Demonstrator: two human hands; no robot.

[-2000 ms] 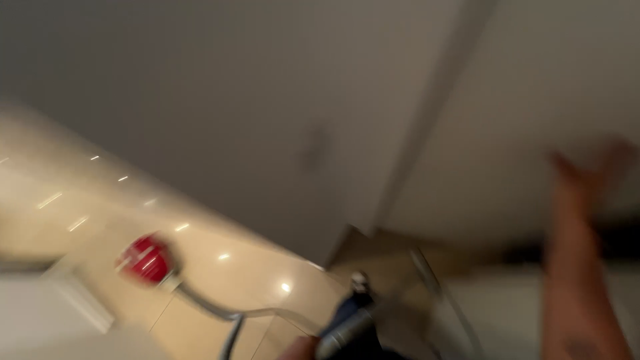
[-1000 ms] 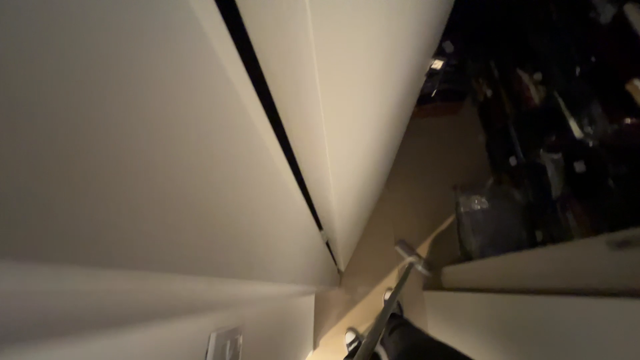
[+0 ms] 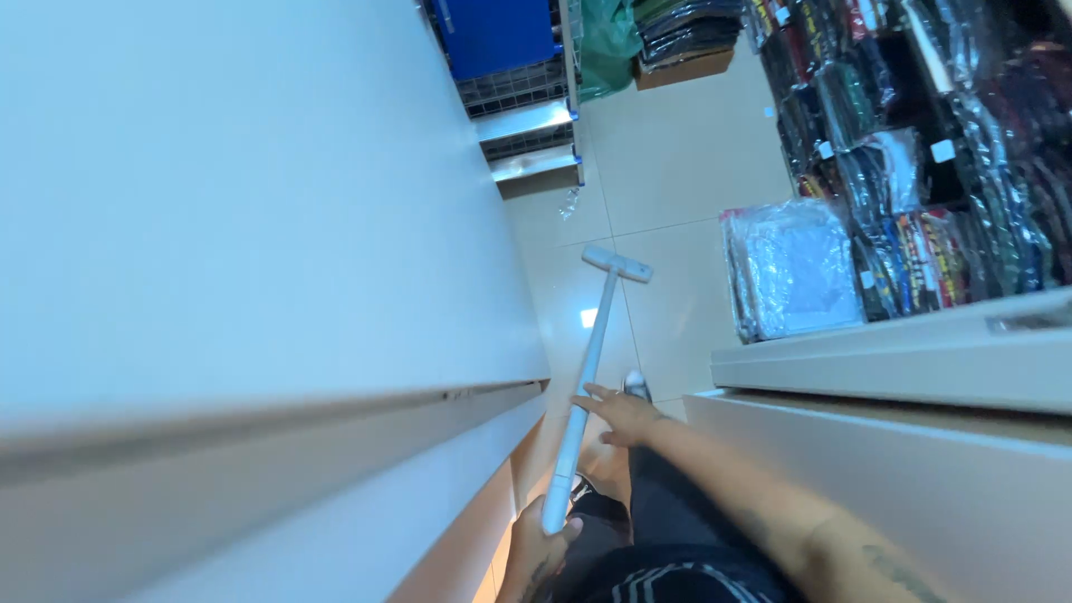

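Note:
A vacuum cleaner wand point(image 3: 569, 444) runs up from the bottom of the view to its floor head point(image 3: 617, 263), which lies on the pale tiles. My left hand point(image 3: 540, 536) is closed around the wand's lower end, near my body. Farther along the tube, my right hand point(image 3: 618, 412) touches it with the fingertips, the fingers spread; whether it bears on the tube is not plain. A crumpled piece of clear plastic point(image 3: 570, 203) lies on the floor beyond the head.
A white panel point(image 3: 251, 201) fills the left. Shelves with a blue bin point(image 3: 494, 38) stand at the top, near a green plastic bag point(image 3: 605, 50). Bagged folded clothes point(image 3: 791, 268) are stacked at the right, beside a white door frame point(image 3: 888, 347). My shoe point(image 3: 636, 385) is by the wand.
The view has swung and moved in among the stacks, and is brighter. The red vacuum body seen two seconds ago is out of view. My hands now show on the wand.

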